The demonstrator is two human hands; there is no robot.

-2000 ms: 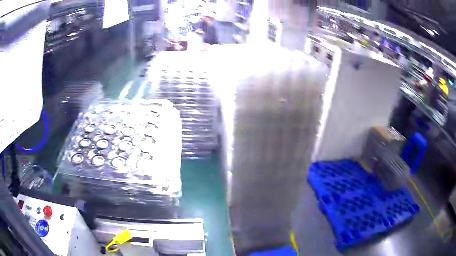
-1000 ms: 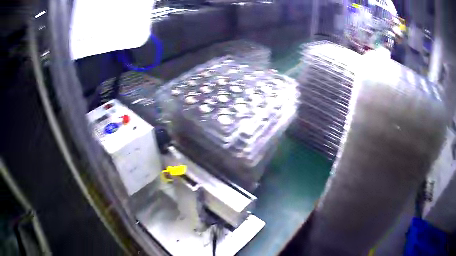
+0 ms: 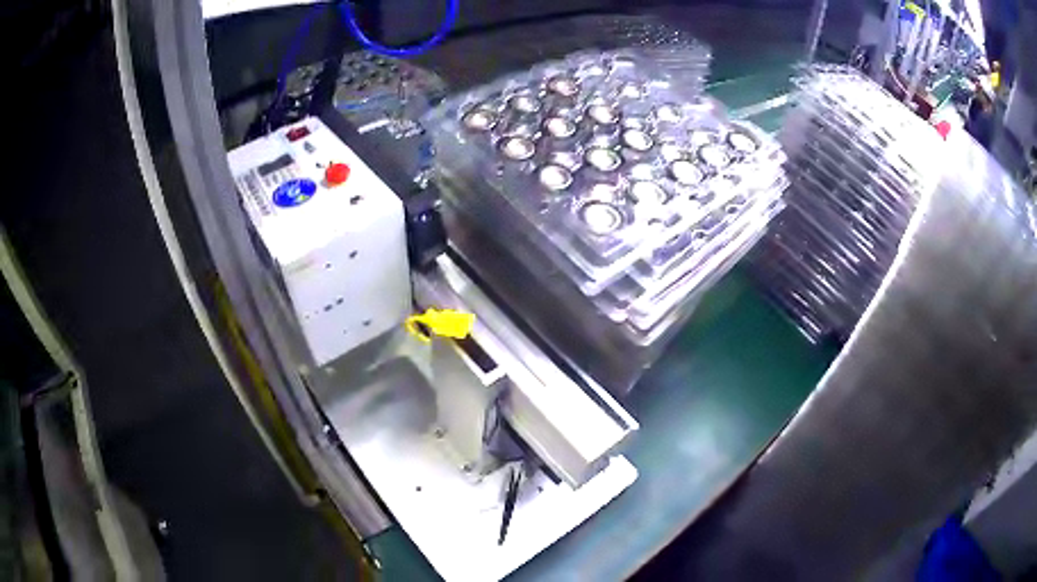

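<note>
Neither of my hands is in the picture. Nearest in front of me is a white control box with a red button and a round blue label on its top. A yellow fitting sits on a pale bracket beside a straight metal rail. Behind them stands a pile of clear trays. Its top tray holds several round silver parts in its pockets. The layers of the pile are slightly out of line.
A second tray stack stands behind to the right. A large grey wrapped block fills the right side. A metal frame post runs down the left. A blue cable hangs at the top. A blue object shows at bottom right.
The view has swung left and down, so the control box, rail and tray pile sit further right and nearer the middle. The blue pallet has mostly left the picture. No hand appears in any frame.
</note>
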